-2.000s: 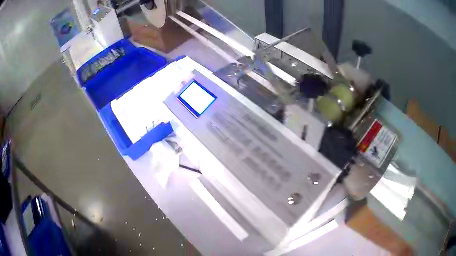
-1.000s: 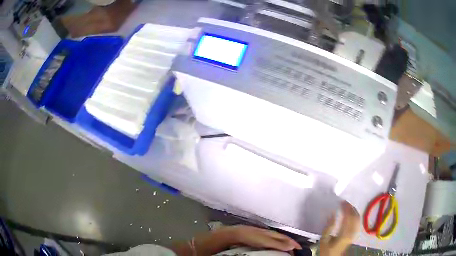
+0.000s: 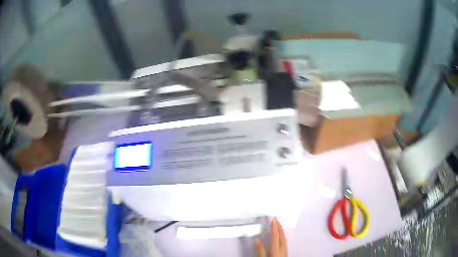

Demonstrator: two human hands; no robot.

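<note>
My right hand [image 3: 273,242] is blurred and cut off by the bottom edge, with fingers over the bench just right of a white strip [image 3: 218,231]. A grey patch lies beside the fingers; I cannot tell whether it is shadow or something held. My left hand is not in view. The white cutting machine [image 3: 201,201] stands in front, its control panel [image 3: 216,150] showing a lit blue-framed screen [image 3: 132,156]. Two white bands [image 3: 100,102] run into it from a reel [image 3: 26,109] on the left.
Scissors with red and yellow handles [image 3: 347,216] lie right of the machine. A blue bin [image 3: 114,221] with white cut pieces [image 3: 86,193] stands left, beside another blue bin [image 3: 46,201]. A brown box [image 3: 351,131] is behind right. Clear plastic [image 3: 138,241] lies at the front left.
The view has swung and levelled, bringing the reel and rear wall into view. My left hand and forearm have left the picture. My right hand shows less and lies beside the white strip.
</note>
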